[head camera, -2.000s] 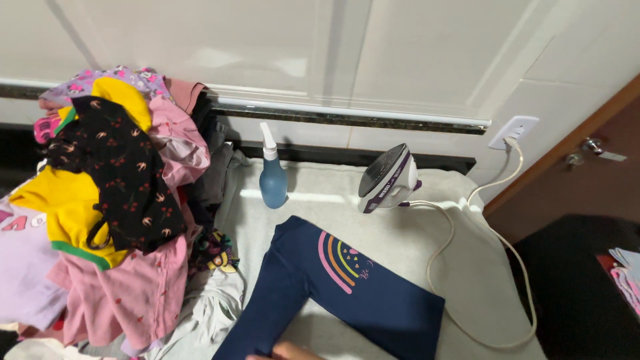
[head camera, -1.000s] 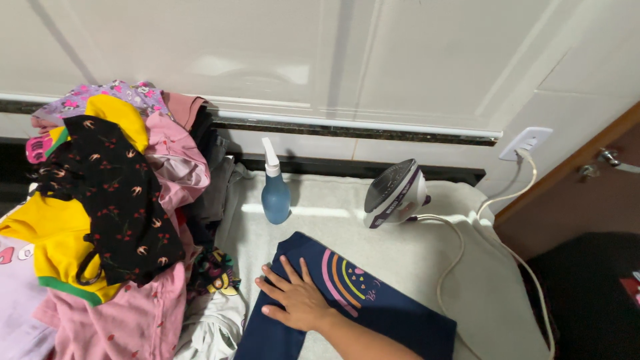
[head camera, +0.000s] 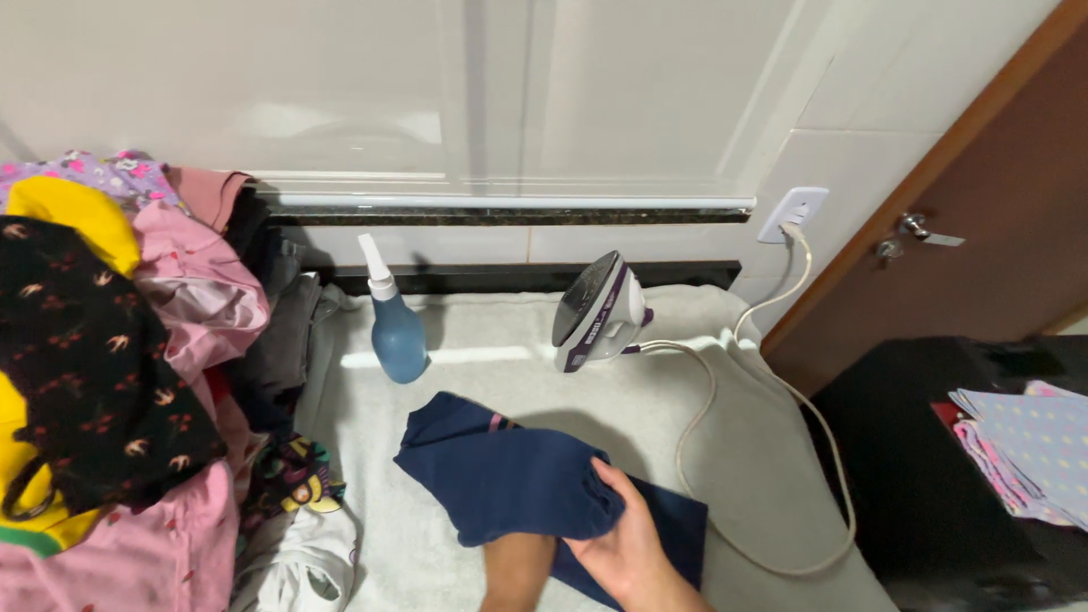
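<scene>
A navy garment (head camera: 510, 476) lies on the light cloth-covered surface (head camera: 765, 459), with part of it lifted and bent over its printed front. My right hand (head camera: 625, 535) grips the gathered end of the lifted part, thumb on top. My left hand (head camera: 518, 561) reaches up under the fabric from below; its fingers are hidden by the cloth. A white and purple clothes iron (head camera: 599, 314) stands on its heel behind the garment, its soleplate turned to the left. To the iron's left is a blue spray bottle (head camera: 398, 336) with a white nozzle.
A tall heap of clothes (head camera: 102, 365) fills the left side. The iron's white cord (head camera: 837, 442) loops along the right side to a wall outlet (head camera: 795, 212). Folded patterned cloths (head camera: 1028, 450) lie on a black surface (head camera: 901, 425) at right, beside a brown door (head camera: 960, 187).
One second ago a hand lay flat with spread fingers on the garment's left part. Now both hands are at the garment, part of it is raised, and most of the rainbow print is covered.
</scene>
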